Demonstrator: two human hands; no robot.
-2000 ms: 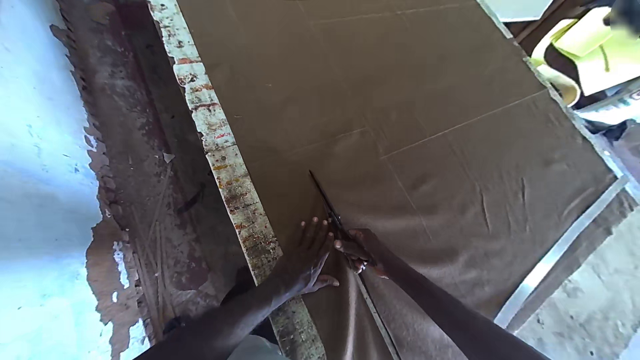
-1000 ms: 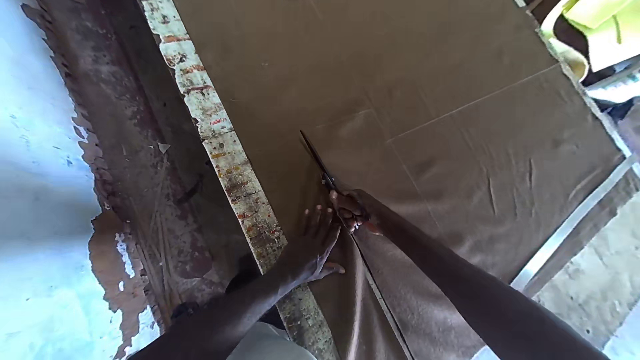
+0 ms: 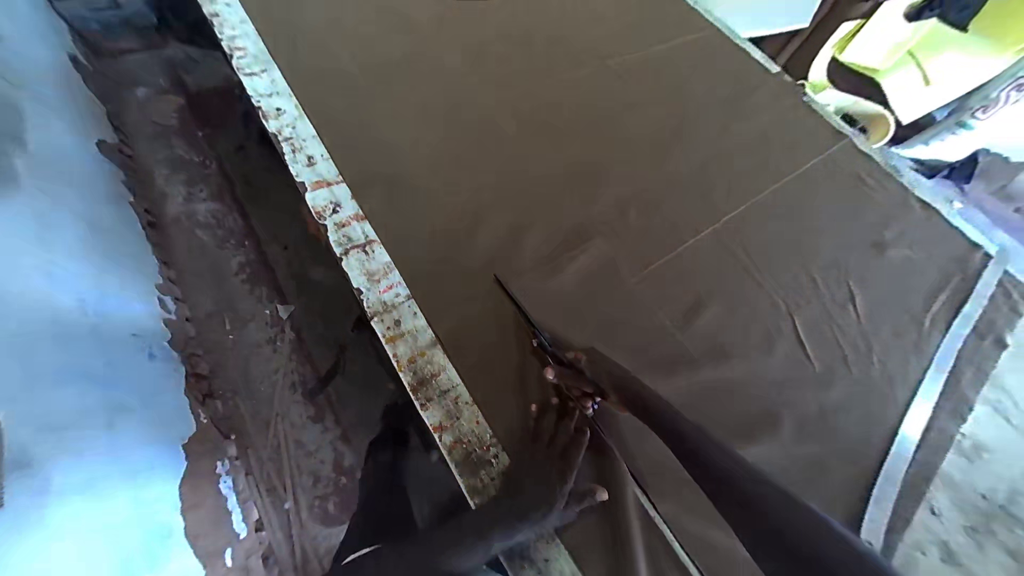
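Brown cloth (image 3: 496, 144) with faint chalk lines lies spread over a work table. My right hand (image 3: 588, 380) grips a pair of dark scissors (image 3: 524, 316), whose blades point up and to the left on the cloth. A slit runs through the cloth from the scissors down toward the bottom of the view. My left hand (image 3: 560, 456) rests flat on the cloth just below and left of the scissors, fingers spread, holding nothing. The scissor handles are mostly hidden by my right hand.
The table's worn, stained edge (image 3: 392, 296) runs diagonally on the left, beside a peeling wall (image 3: 88, 320). Yellow material (image 3: 912, 56) lies past the table's far right edge. A pale strip (image 3: 932, 392) crosses the cloth at the right.
The scissors and my right hand have moved farther up along the cloth, and the slit behind them is longer. My left hand has followed beside them.
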